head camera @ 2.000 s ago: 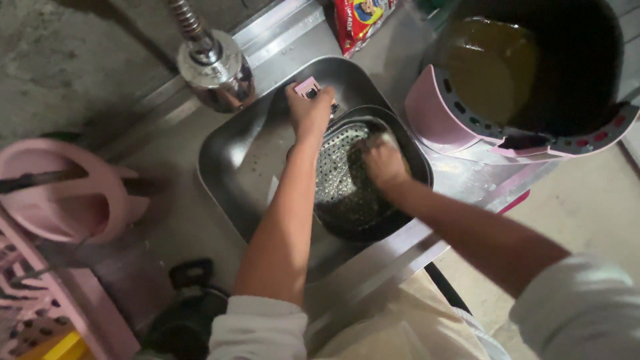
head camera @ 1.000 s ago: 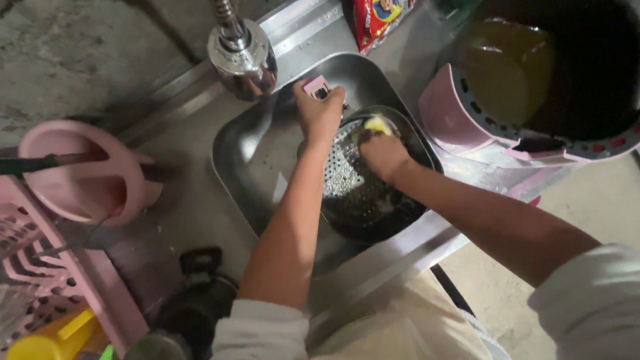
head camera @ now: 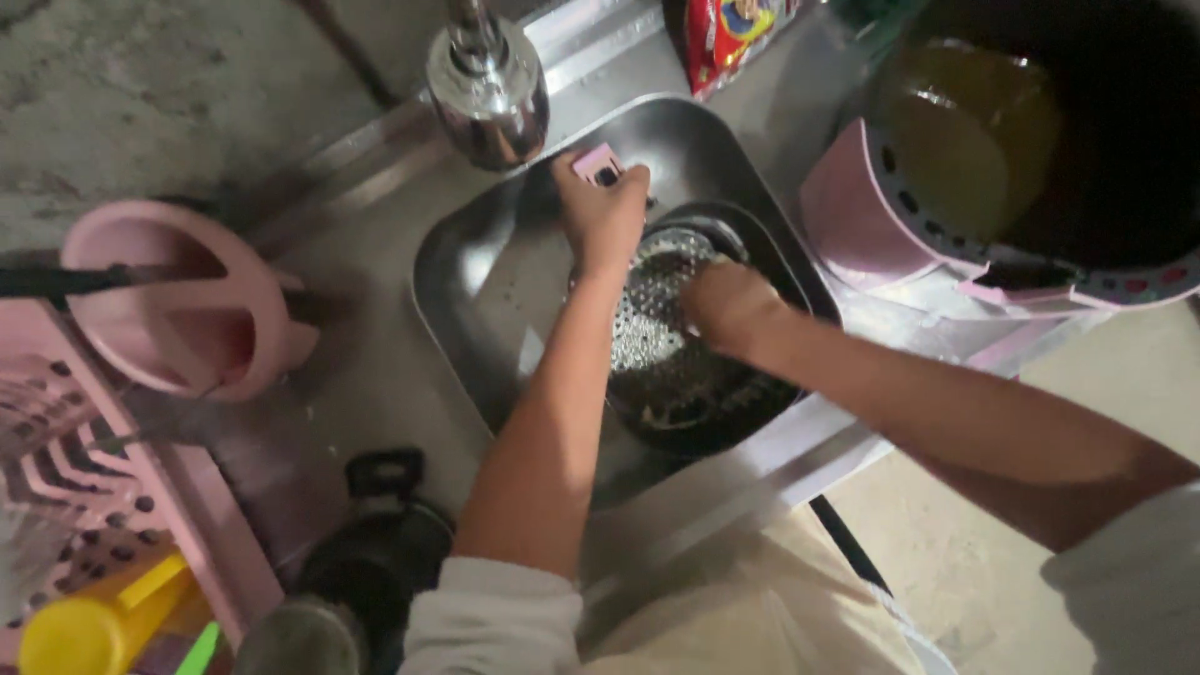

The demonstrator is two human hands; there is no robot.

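In the metal sink basin sits a dark round pan with a perforated metal surface inside it. My left hand is closed around a pink handle that has a dark button, at the far side of the pan. My right hand presses down inside the pan with its fingers curled on the perforated surface. Whatever lies under those fingers is hidden now; an earlier frame shows something yellow beside them.
A chrome faucet hangs over the basin's far edge. At right stands a pink-rimmed dark tub holding murky liquid. A red packet lies behind. At left are a pink cutlery holder, pink dish rack, yellow cup and dark pot.
My right hand has shifted about within the pan, and the yellow thing seen beside it a second ago is out of sight. My left hand keeps its hold on the handle.
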